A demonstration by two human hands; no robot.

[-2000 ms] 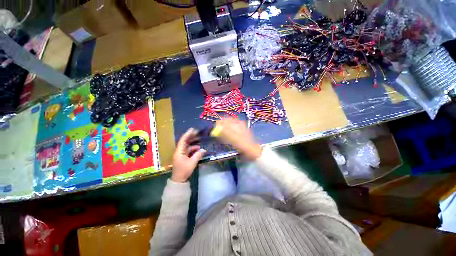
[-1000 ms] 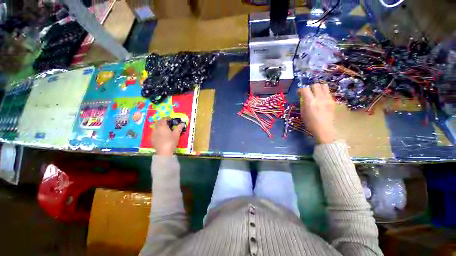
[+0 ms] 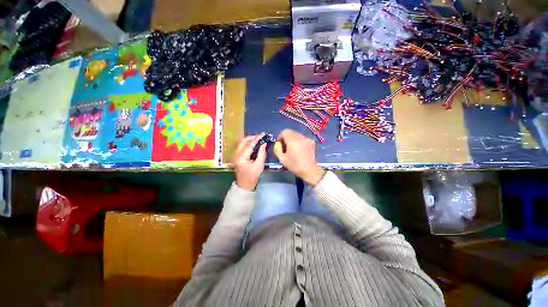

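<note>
My left hand [image 3: 248, 160] holds a small round black part [image 3: 262, 145] near the bench's front edge, tilted between thumb and fingers. My right hand [image 3: 295, 154] is close beside it, fingers curled, with a small yellow item [image 3: 278, 147] at its fingertips, at the right side of the black part. Whether a wire is in the right fingers is too small to tell. A bundle of red lead wires [image 3: 313, 105] lies behind my right hand. A bundle of multi-coloured lead wires [image 3: 365, 120] lies to its right.
A pale machine [image 3: 324, 48] stands behind the wires. Black parts [image 3: 191, 58] are heaped at back left, partly on the patterned mat [image 3: 124, 129]. A clear plastic bag [image 3: 378, 33] and a heap of wired assemblies [image 3: 459, 57] lie at right. An open box of bags [image 3: 462, 201] stands below.
My left hand has lifted the black part off the mat and moved right. My right hand has moved left from the wired heap. Both hands now meet in front of me.
</note>
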